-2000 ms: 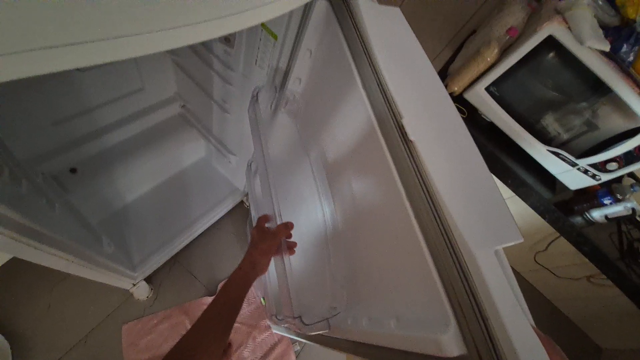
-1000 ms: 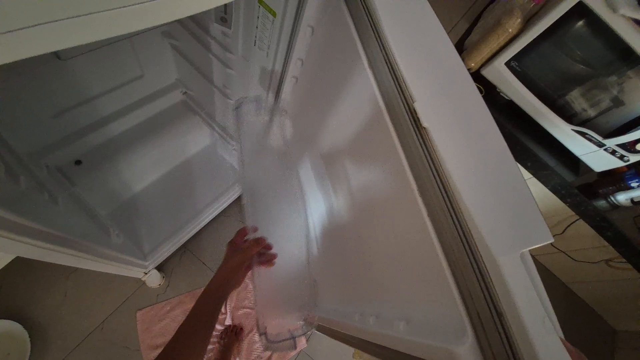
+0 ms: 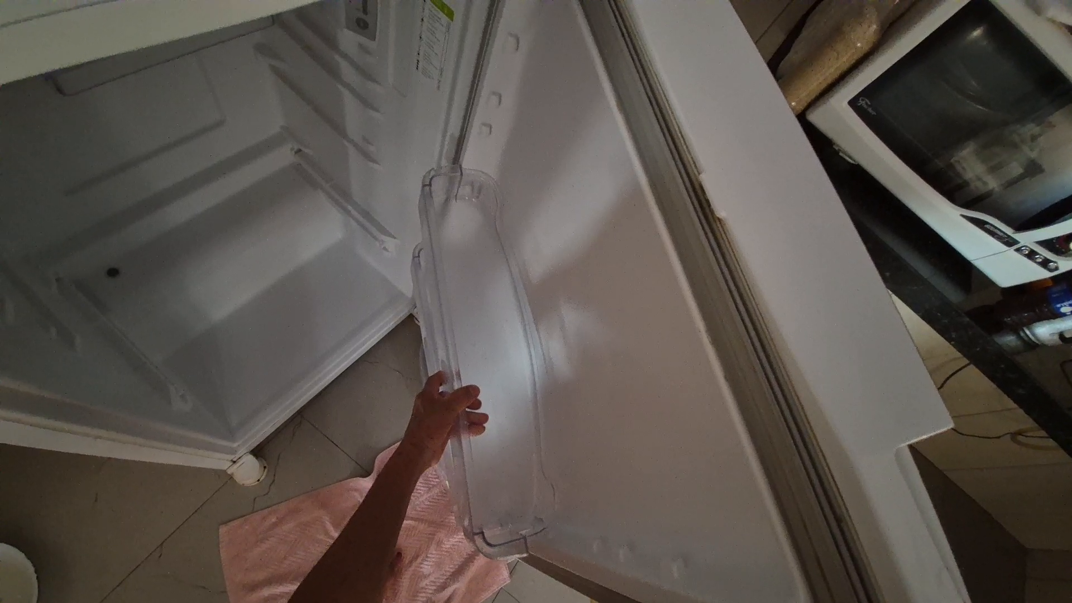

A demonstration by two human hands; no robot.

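My left hand (image 3: 448, 410) comes up from the bottom and grips the outer rim of a clear plastic door bin (image 3: 494, 335), its fingers curled over the rim. The long bin lies low along the inner face of the open refrigerator door (image 3: 611, 318), its far end near the hinge side. Part of another clear rim shows just below it. Whether the bin is seated on the door's side bumps, I cannot tell. My right hand is not in view.
The white refrigerator compartment (image 3: 251, 243) stands open at left, above a caster (image 3: 247, 469). A pink towel (image 3: 293, 536) lies on the tiled floor. At right, a white countertop oven (image 3: 917, 159) stands on a dark counter (image 3: 921, 251). A white round container (image 3: 15, 578) is at lower left.
The clear bin has shifted and changed its tilt against the door, with my left hand staying on its rim. The view has moved somewhat.
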